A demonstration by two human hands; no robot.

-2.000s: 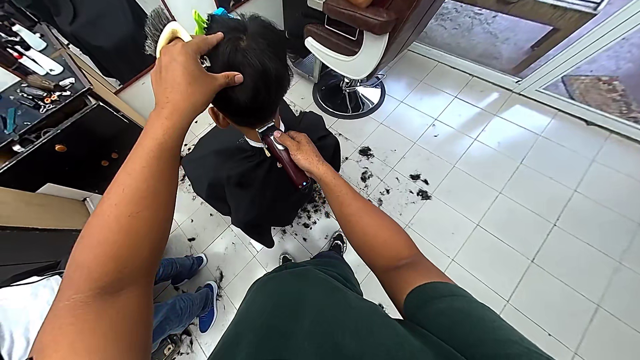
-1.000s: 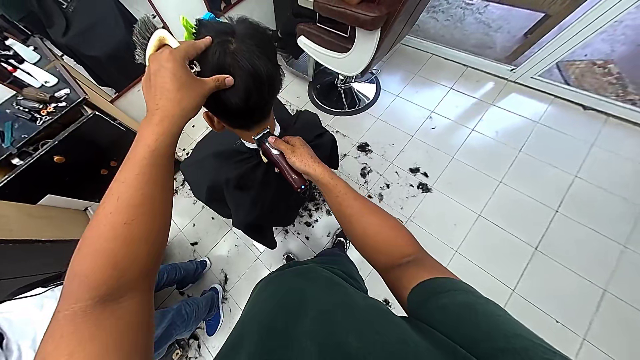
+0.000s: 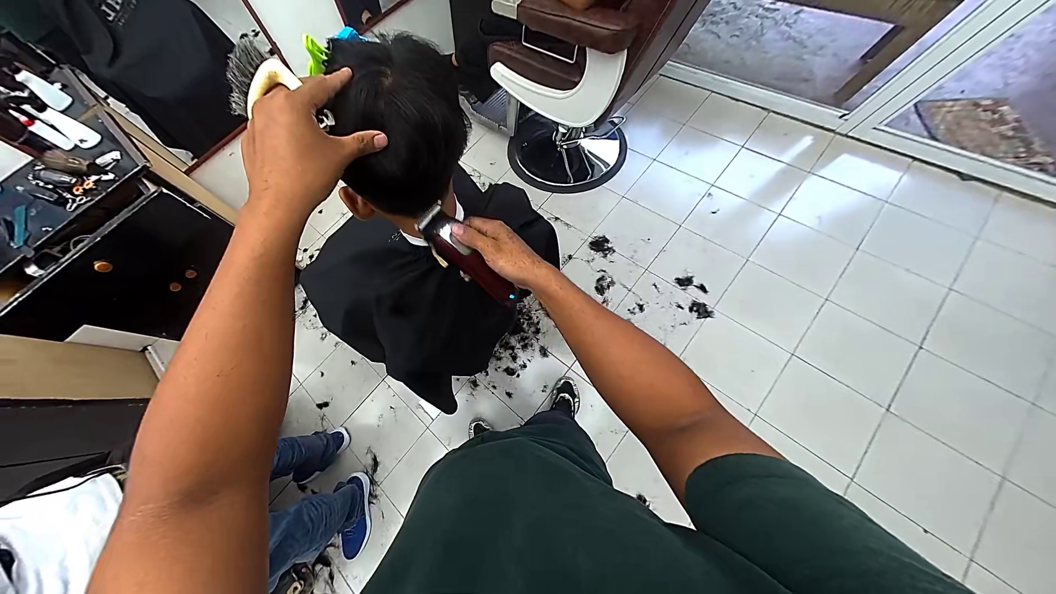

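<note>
A seated person's dark-haired head point(image 3: 404, 124) is seen from behind and above, with a black barber's cape point(image 3: 396, 297) spread below it. My left hand point(image 3: 297, 136) rests thumb and fingers on the left side of the hair and holds a neck brush with a pale handle point(image 3: 271, 81) and grey bristles. Green and blue hair clips point(image 3: 313, 54) show beyond that hand. My right hand point(image 3: 499, 252) is closed around a dark red hair clipper point(image 3: 474, 262). Its silver blade end lies at the nape, beside a white neck strip.
At left, a dark counter point(image 3: 124, 186) carries combs, clippers and scissors. A brown barber chair point(image 3: 569, 49) stands on a round chrome base beyond the cape. Cut hair point(image 3: 520, 351) lies on the tiles. Another person in blue shoes point(image 3: 356, 516) is at lower left.
</note>
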